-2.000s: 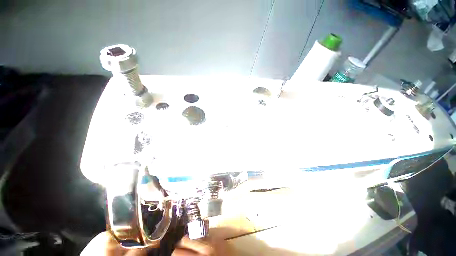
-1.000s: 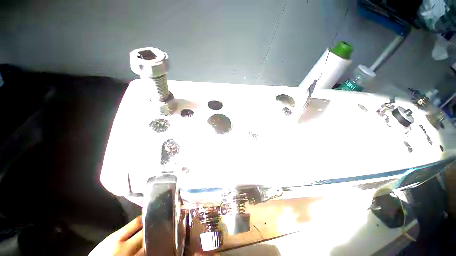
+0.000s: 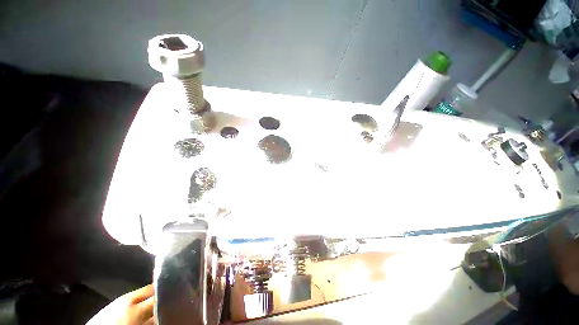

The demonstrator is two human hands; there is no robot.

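The white head of a sewing machine (image 3: 343, 184), glaring with light, fills the middle. Its shiny curved thread guard (image 3: 181, 273) and spring tension parts (image 3: 258, 285) stick out at the lower front. My left hand (image 3: 124, 310) shows only as a few bare fingers at the bottom edge, left of the guard and partly behind it; what its fingertips touch is hidden. My right hand is not in view. Dark cloth (image 3: 57, 184) lies left of the machine head. The needle area is out of sight.
An upright bolt (image 3: 181, 70) stands on the head's left end. A white cone with a green top (image 3: 416, 82) and a clear bottle (image 3: 458, 98) stand behind. A grey wall runs along the back. Part of a person's bare arm (image 3: 566, 254) shows at the right edge.
The view has shifted, showing the head larger than two seconds ago. The fingertips seen then below the tension parts are out of view. My left fingers remain beside the guard.
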